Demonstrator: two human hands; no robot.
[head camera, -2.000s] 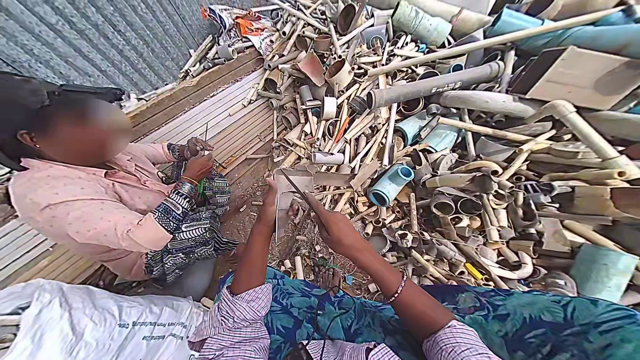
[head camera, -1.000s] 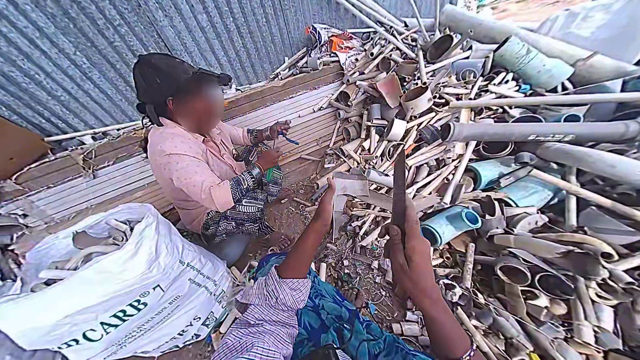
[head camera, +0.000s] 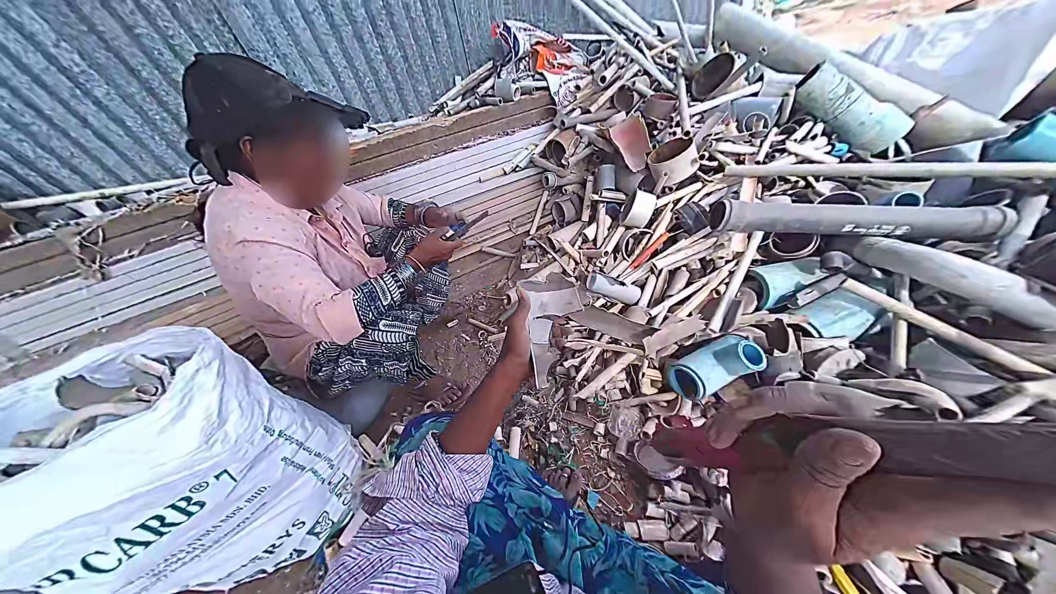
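Observation:
My left hand (head camera: 518, 334) holds a broken piece of grey-white plastic pipe (head camera: 540, 330) upright, at the near edge of the scrap heap. Large and close to the camera at the lower right, my right hand (head camera: 800, 487) is closed around a long, dark, flat tool (head camera: 957, 450), which runs out of view at the right. Something red (head camera: 697, 445) shows at that hand's left side; whether it belongs to the tool I cannot tell. A short light-blue pipe piece (head camera: 718, 367) lies on the heap between my two hands.
A seated co-worker (head camera: 289, 247) at the left holds a small tool (head camera: 466, 227). A white woven sack (head camera: 165, 470) of pipe scraps stands at the lower left. Long strips (head camera: 470, 194) lie along the corrugated metal wall (head camera: 396, 49). Pipes (head camera: 866, 219) fill the right side.
My right hand has moved away from my left and is now nearer the camera, at the lower right. Its tool pointed up one second ago and now lies sideways. The view has swung left.

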